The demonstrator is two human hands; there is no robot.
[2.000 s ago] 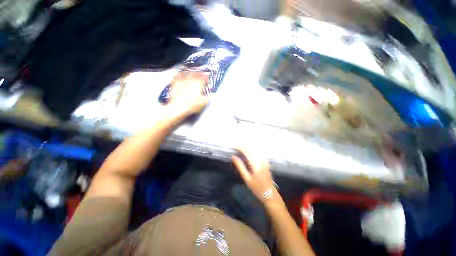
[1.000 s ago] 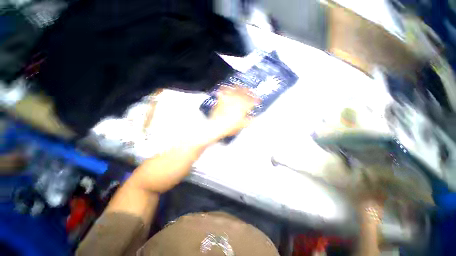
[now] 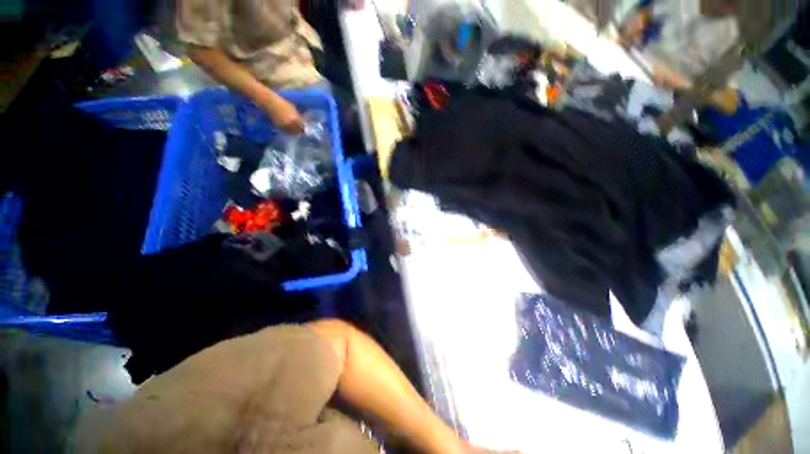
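Observation:
My left forearm runs from a brown sleeve to the white table (image 3: 480,328). Only a sliver of my left hand (image 3: 488,450) shows at the bottom edge; its fingers are cut off. My right hand is out of the picture. A dark, glossy plastic-wrapped bundle (image 3: 595,365) lies flat on the table, above and to the right of my left hand, with no hand on it. A large black cloth pile (image 3: 568,186) lies behind it, its near edge by the bundle. Paler grey fabric (image 3: 693,253) shows at the pile's right side.
Left of the table stands a blue plastic basket (image 3: 351,199) with clear bags, red scrap and dark cloth. Another person's hand (image 3: 286,117) reaches over its back rim. Black cloth (image 3: 195,288) drapes over the baskets' near side. Another person is at the far upper right.
The view has swung left, bringing the blue baskets and a person into view. My left hand is off the bundle and low at the picture's edge. My right hand has left the picture.

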